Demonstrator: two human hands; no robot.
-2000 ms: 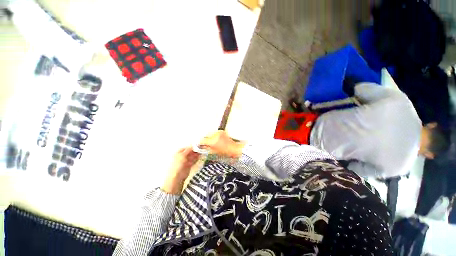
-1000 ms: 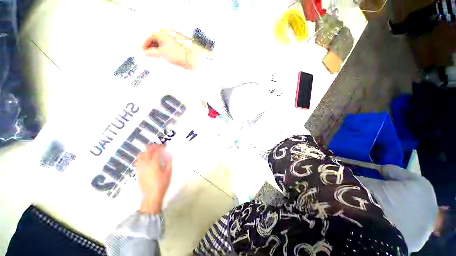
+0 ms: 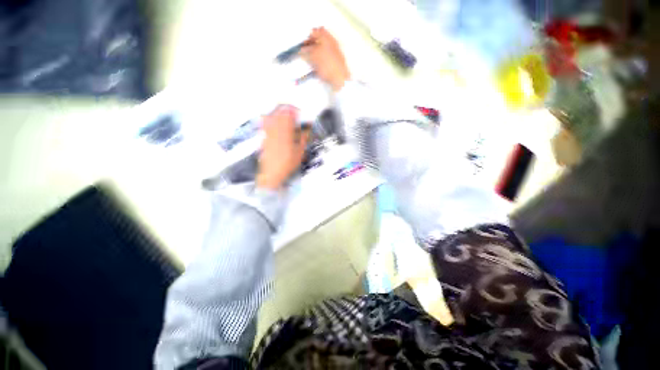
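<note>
The whitish printed poly bag [image 3: 195, 137] lies on the table in front of me, its black lettering blurred. My left hand [image 3: 282, 148] lies on the lettering with its thumb a little apart from the fingers. My right hand [image 3: 327, 59] is at the far part of the bag, beside a dark print; its fingers are blurred, and I cannot tell if they pinch the plastic. A dark garment pile [image 3: 87, 267] is at the lower left, apart from both hands.
Shiny dark packets [image 3: 72, 47] lie at the upper left. A phone [image 3: 515, 172] is on the right of the cream table [image 3: 318, 260]. A yellow roll [image 3: 525, 79] and a red item [image 3: 568, 43] are at the upper right. A blue bin [image 3: 572, 274] is beyond the right edge.
The view has swung, so the phone and yellow roll sit further right. My hands, first together near my apron, then spread apart over the bag, are now closer together on it.
</note>
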